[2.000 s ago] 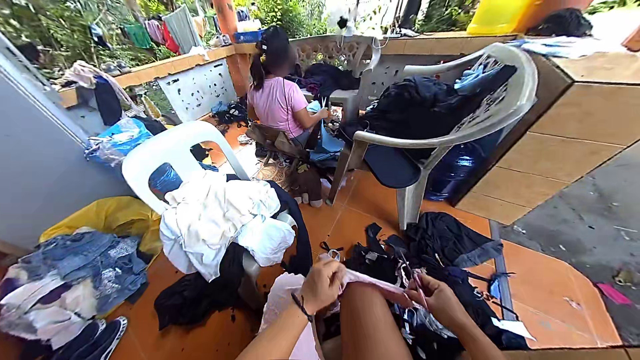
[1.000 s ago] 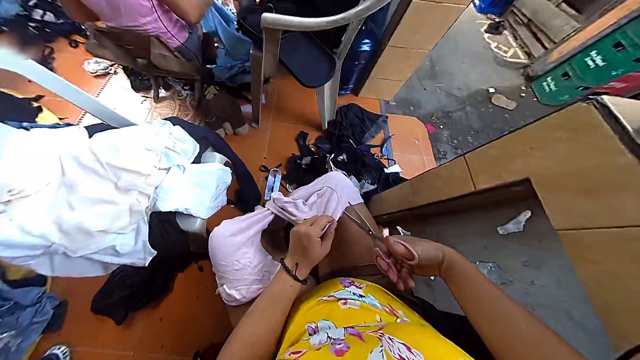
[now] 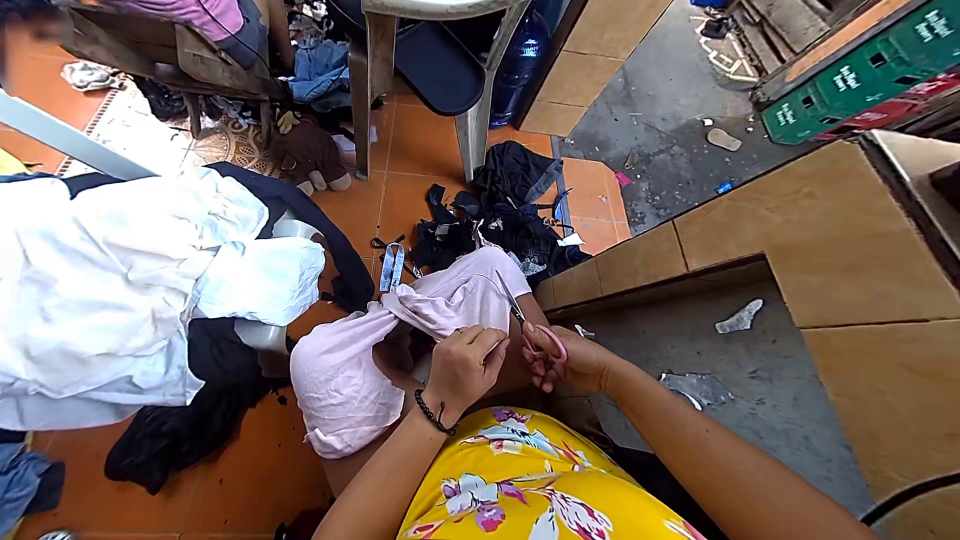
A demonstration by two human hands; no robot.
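Note:
My right hand grips a pair of scissors with pink handles, its narrow blades pointing up and away over my knee. My left hand, with a dark beaded bracelet at the wrist, pinches an edge of light pink cloth. That cloth lies draped over both my knees and is bunched between them. The scissor blades rest near the cloth's right side; whether they touch it I cannot tell. Just beyond my knees, a heap of black cloth scraps and a light blue strap lie on the orange tiles.
White garments are piled on a plastic chair at left, with black cloth below. Ahead stand another plastic chair, a blue water bottle and a seated person in pink. A low tiled wall runs along the right; green crates stand beyond.
The view has swung down and to the right since the first frame. Between the last two frames, my left hand has closed in a pinch near the scissors, and the scissor blades point more upward.

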